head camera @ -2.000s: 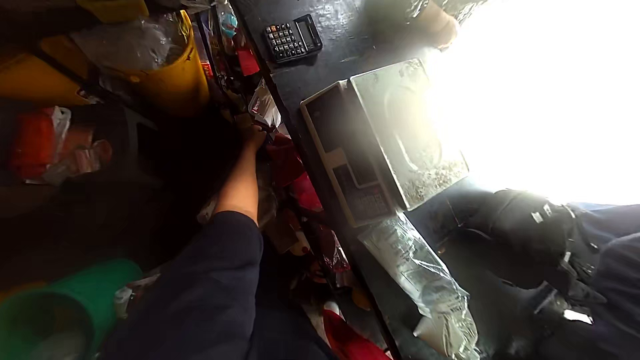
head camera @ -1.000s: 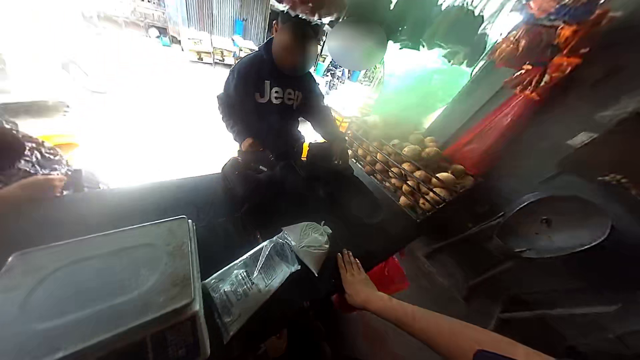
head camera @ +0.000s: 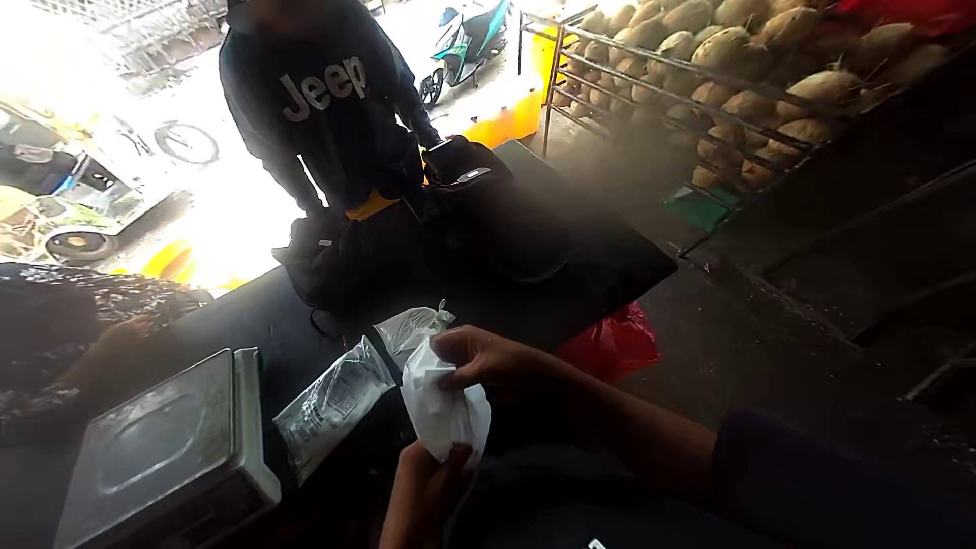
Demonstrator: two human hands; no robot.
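Note:
Between my two hands is a white plastic bag (head camera: 444,408), crumpled and upright. My right hand (head camera: 476,357) pinches its upper part between thumb and fingers. Lower down, my left hand (head camera: 431,476) grips its bottom end. Just beyond the bag, a clear plastic bag with a knotted top (head camera: 408,328) lies on the dark table (head camera: 610,282). Beside that, to the left, lies a clear plastic packet with printing (head camera: 335,404). What the white bag holds, if anything, cannot be seen.
A weighing scale (head camera: 164,450) stands at the left. Across the table stands a person in a dark hoodie (head camera: 335,99), behind a black bag (head camera: 366,252). Another person's arm (head camera: 107,343) is at the far left. Husked coconuts (head camera: 724,53) fill a metal rack; a red plastic bag (head camera: 618,343) hangs by the table's edge.
A white bag is now in my hands; one second ago one hand rested open at the table's edge. The person across now stands more upright. The view has swung strongly since two seconds ago.

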